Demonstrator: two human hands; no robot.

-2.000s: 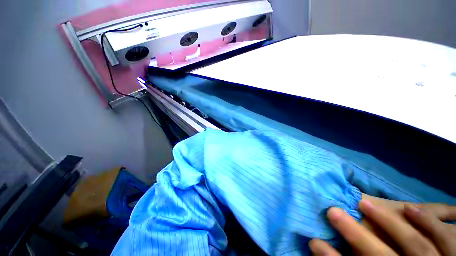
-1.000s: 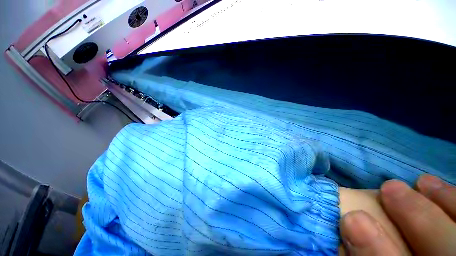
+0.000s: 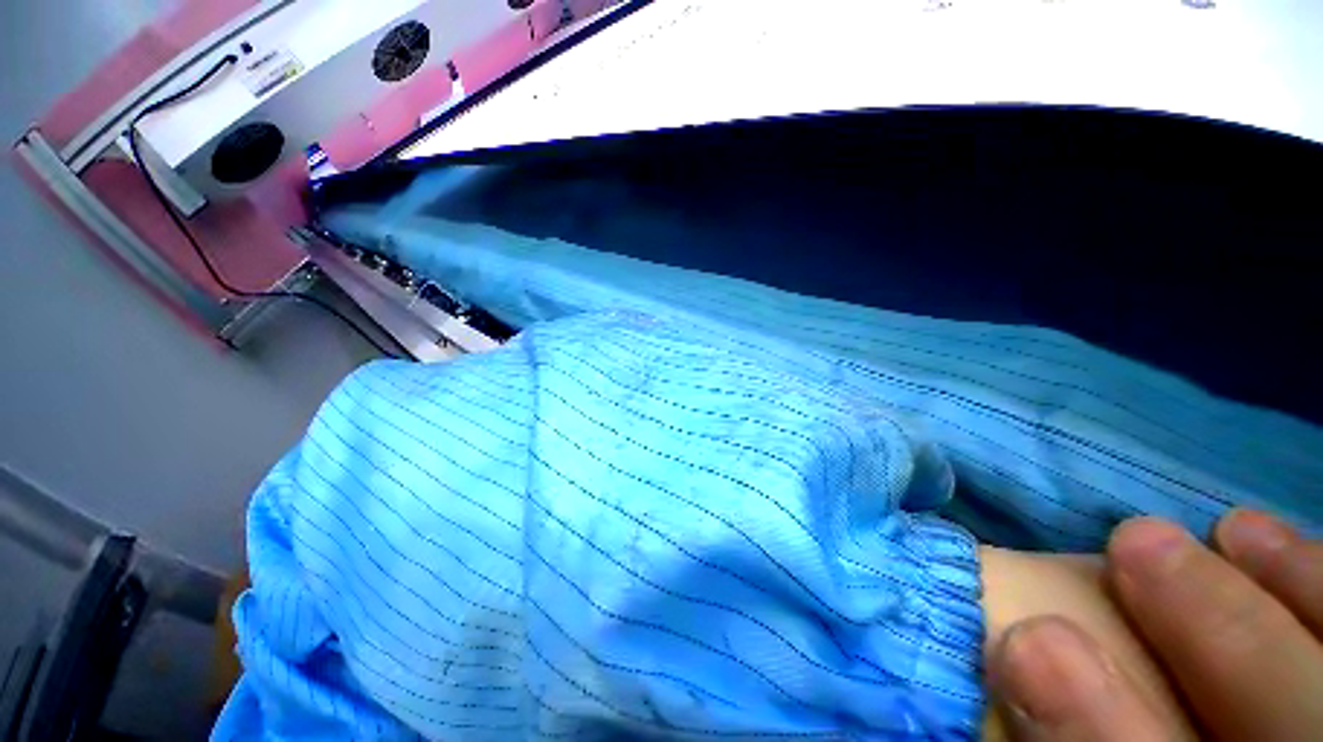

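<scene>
A very large white panel (image 3: 871,65) spans the top right, with a thin black edge and small grey marks. A wide dark area lies below its edge, above the blue striped cloth cover (image 3: 653,290). My left arm, in a bright blue striped sleeve, crosses the lower middle. Only the bare wrist of my left hand (image 3: 1033,587) shows clearly; the rest is hidden or cut off. Fingers of my right hand (image 3: 1183,631) lie over it at the lower right, cut off by the frame. Whether either hand holds anything cannot be seen.
A metal side rail (image 3: 392,307) with small shiny parts runs from the upper left under my sleeve. A white fixture (image 3: 312,94) with round dark openings stands against pink at the upper left, with a black cable. Dark equipment (image 3: 80,638) stands at the lower left.
Since two seconds ago the view has turned and moved closer; the fixture sits further left and more of the dark area shows. In the last second, almost nothing has moved; the hands keep their pose.
</scene>
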